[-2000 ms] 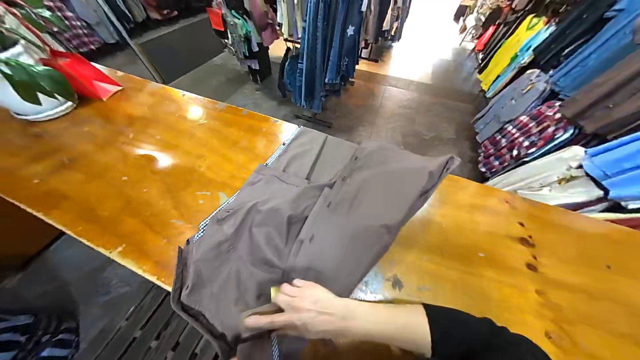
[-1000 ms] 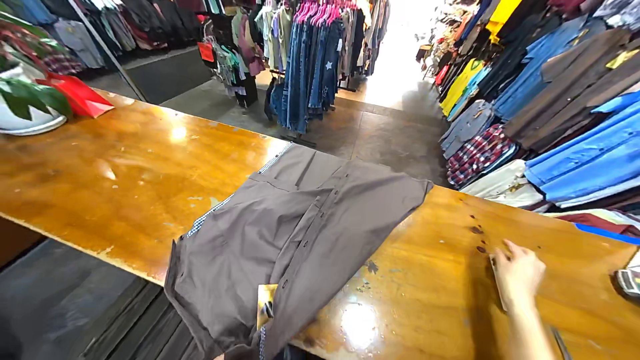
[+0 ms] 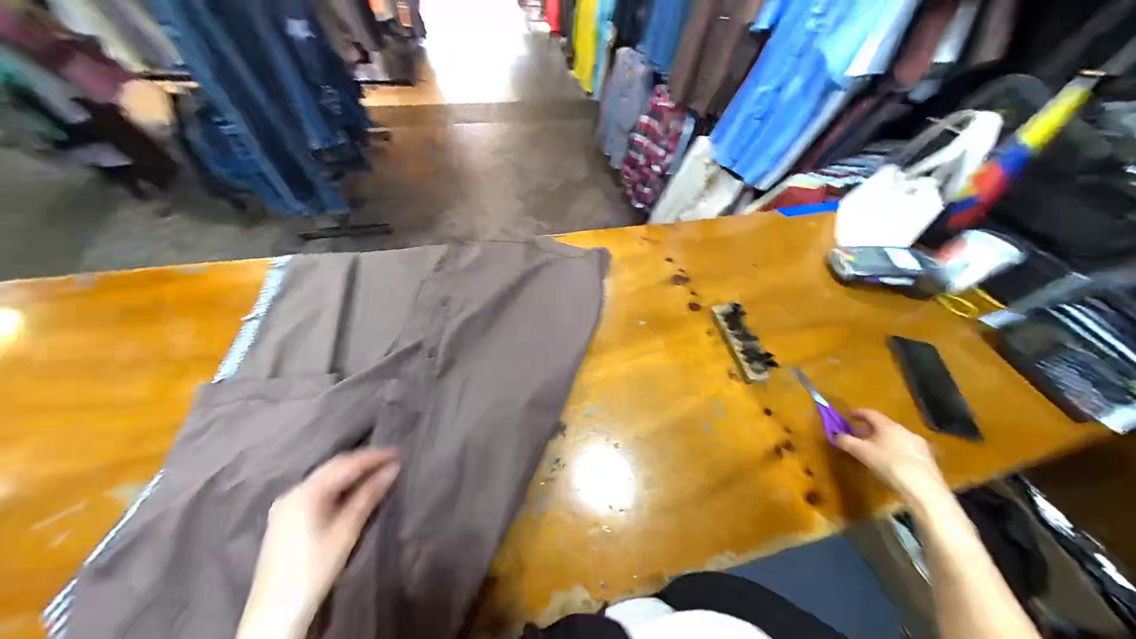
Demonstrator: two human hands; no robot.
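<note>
A brown garment with buttons [image 3: 479, 355] lies spread over the left part of a varnished wooden counter [image 3: 657, 497], its patterned inner edge showing at the left. Above the garment's middle is my left hand [image 3: 333, 497], thumb and fingers apart, blurred, with nothing seen between them. At the right, my right hand [image 3: 887, 453] has its fingertips on the purple handle of a pair of scissors [image 3: 825, 413], whose blades point away and to the left. Just beyond the blades lies a narrow block with dark pieces on it [image 3: 744, 342].
A black phone-like slab [image 3: 934, 388] lies right of the scissors. Farther back are a card terminal [image 3: 883, 266], a white bag [image 3: 892, 200] and a clear plastic-wrapped bundle [image 3: 1074, 355]. Clothes racks with jeans [image 3: 257, 106] and shirts [image 3: 781, 80] stand beyond the counter.
My right hand was on the garment, then over the bare counter; now it is at the scissors. My left hand now shows above the garment. The view has swung right.
</note>
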